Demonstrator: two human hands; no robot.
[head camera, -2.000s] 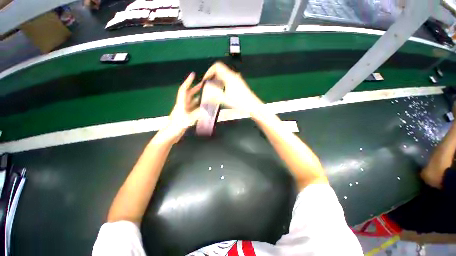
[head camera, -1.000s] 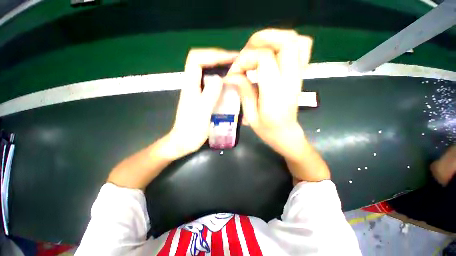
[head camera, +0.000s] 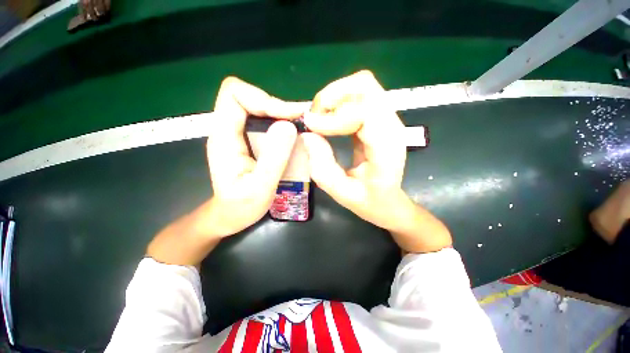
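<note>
A phone-shaped unit (head camera: 291, 204) with a black rim, pale face, blue band and pink-white patterned lower part is held above the dark green bench. My left hand (head camera: 242, 158) grips it from the left, its thumb on the pale face and its fingers behind the black top end. My right hand (head camera: 363, 148) is at the top right corner, thumb and forefinger pinched together there. Whether the right fingertips hold a tiny piece is too small to tell. Another unit (head camera: 416, 136) lies partly hidden behind my right hand.
The green conveyor (head camera: 186, 76) runs beyond a white edge strip (head camera: 103, 146). A grey post (head camera: 546, 48) stands at upper right. White specks (head camera: 601, 138) scatter at right near another person's arm (head camera: 611, 214). A person's fingers (head camera: 93, 8) touch an item at upper left. Strips (head camera: 7, 269) lie far left.
My view has tilted down since the first frame. The unit now shows its blue band and patterned part, with its lower end nearer me. Both hands have drawn together at its top edge.
</note>
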